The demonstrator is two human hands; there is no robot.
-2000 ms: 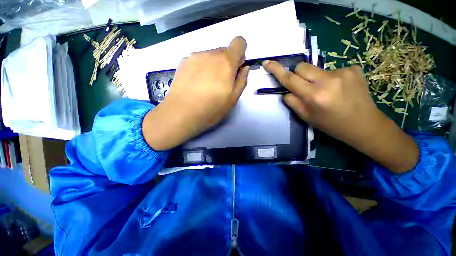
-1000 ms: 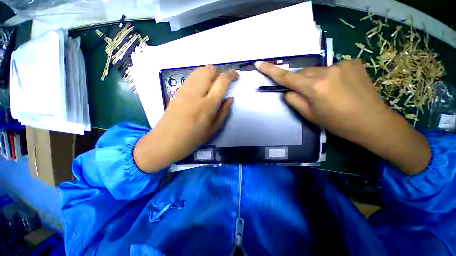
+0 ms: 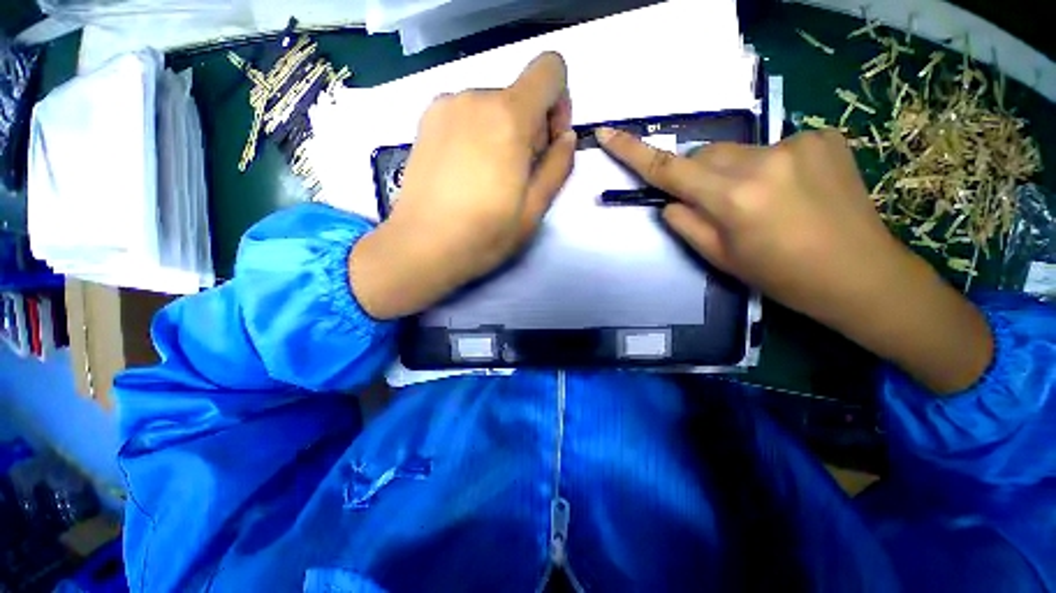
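Observation:
The dark tablet back cover [image 3: 579,278] lies on white separator sheets [image 3: 649,58], with two white pads [image 3: 646,343] along its near edge. My left hand [image 3: 469,191] is at the far long edge, thumb and fingers pinched together over it; whether they grip the strip there cannot be seen. My right hand [image 3: 770,203] presses its index fingertip on the far edge beside the left fingertips. The black tweezers [image 3: 633,198] are held under its curled fingers, tip pointing left over the cover. The camera openings are mostly hidden by my left hand.
Flex strips [image 3: 284,104] lie in a small pile at the far left. A larger heap of tan liners [image 3: 961,151] lies at the right, beside clear plastic [image 3: 1027,249]. A stack of white sleeves [image 3: 110,174] stands at the left edge, above a cardboard box [image 3: 104,336].
Since a second ago, my left hand has moved from lying low over the cover to the far edge, fingers raised and pinched. My right hand stays at that edge, holding the tweezers.

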